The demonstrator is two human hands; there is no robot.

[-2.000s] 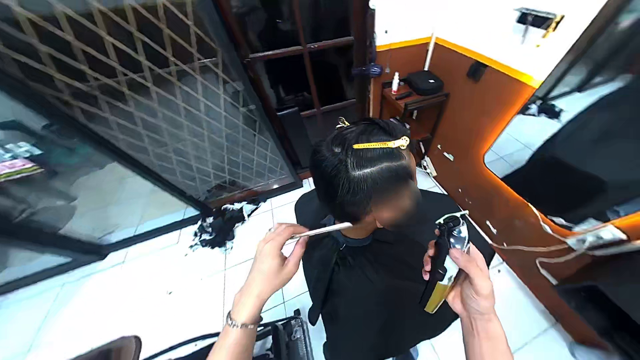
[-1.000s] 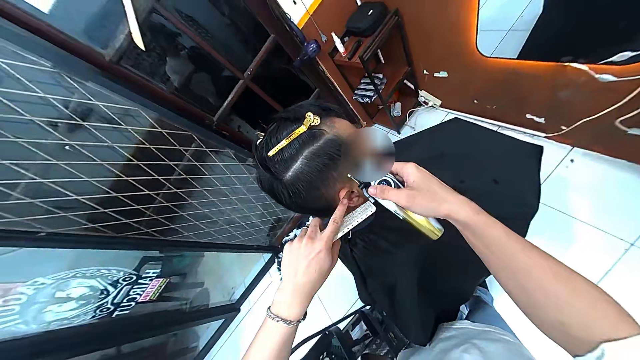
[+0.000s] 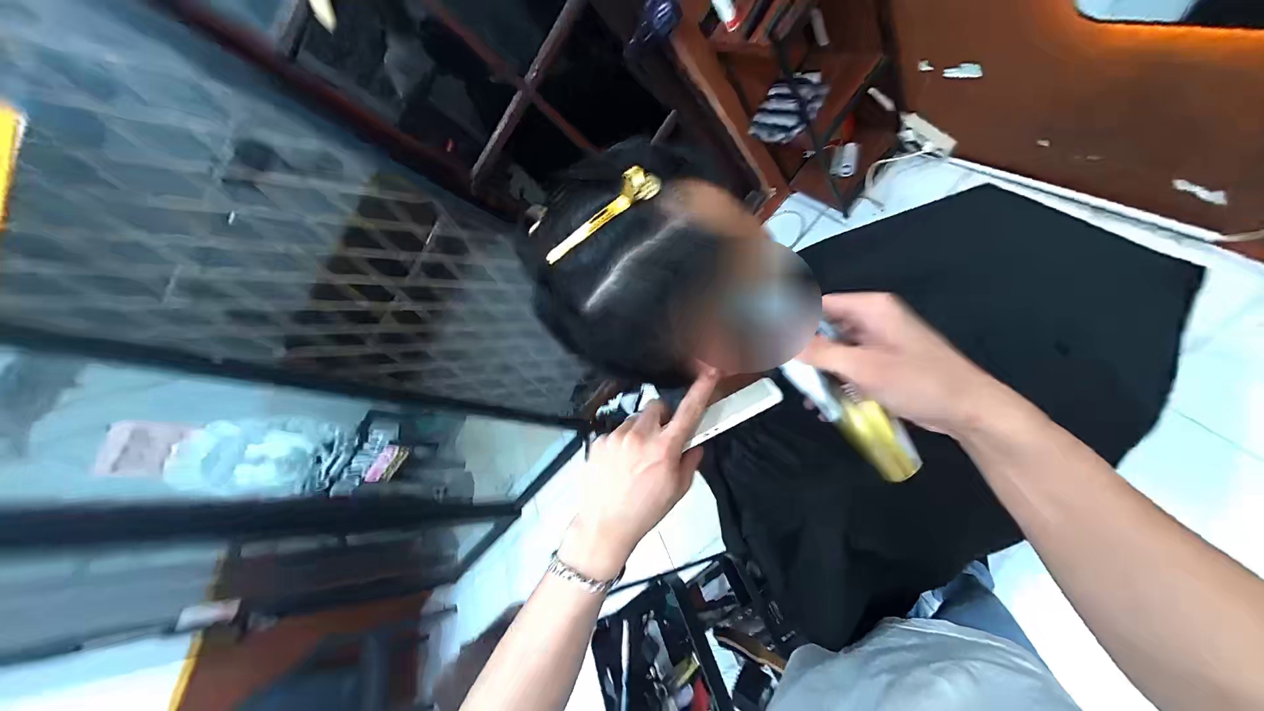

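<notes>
A seated person's dark-haired head is at the centre, the hair parted and held by a yellow hair clip. My left hand holds a white comb below the ear, its index finger extended to the skin near the ear. In my right hand is a hair clipper with a gold-coloured body, close to the side of the face; its blade end is partly hidden by my fingers and blur. A black barber cape covers the person's body.
A trolley with tools stands at the bottom, near my left forearm. Beyond the head are a wooden shelf and a power strip by the orange-brown wall. A glass partition with a metal lattice runs along the left.
Two seconds ago both hands were apart from the head; they have since moved in to its side, comb and clipper still held. The view has turned and tilted strongly.
</notes>
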